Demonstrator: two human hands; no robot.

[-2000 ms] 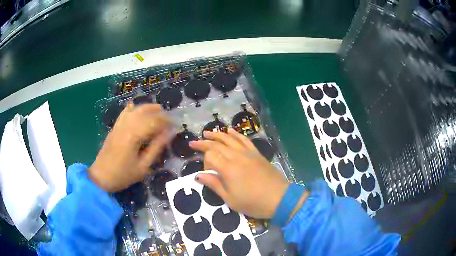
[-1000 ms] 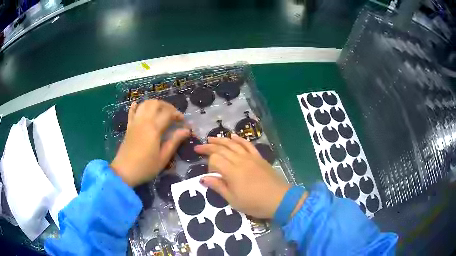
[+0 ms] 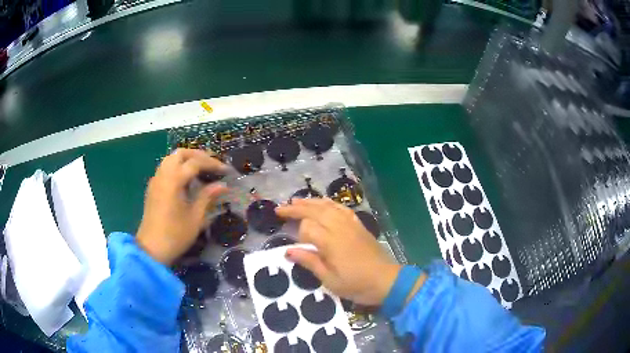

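A clear blister tray (image 3: pixel 330 160) holds rows of round display modules; many look plain black, and one at the right (image 3: pixel 344 192) shows gold-orange parts. My right hand (image 3: pixel 342 251) holds a white sticker sheet (image 3: pixel 295 298) with notched black discs by thumb and fingers; its fingertips rest at the edge of a black-covered module (image 3: pixel 264 216). My left hand (image 3: pixel 181 200) is over the tray's left side, thumb and fingers apart, with nothing visible in it.
Spare sticker sheets (image 3: pixel 461 220) lie right on the green mat. Blank white backing paper (image 3: pixel 43 251) lies left. A tall stack of clear trays (image 3: pixel 546 158) stands at the right. A pale rail (image 3: pixel 276 98) and the green belt (image 3: pixel 262 52) run behind.
My left hand has moved left, away from the module near my right fingertips, uncovering black modules between the hands. The whole view has shifted slightly down. My right hand keeps the sheet.
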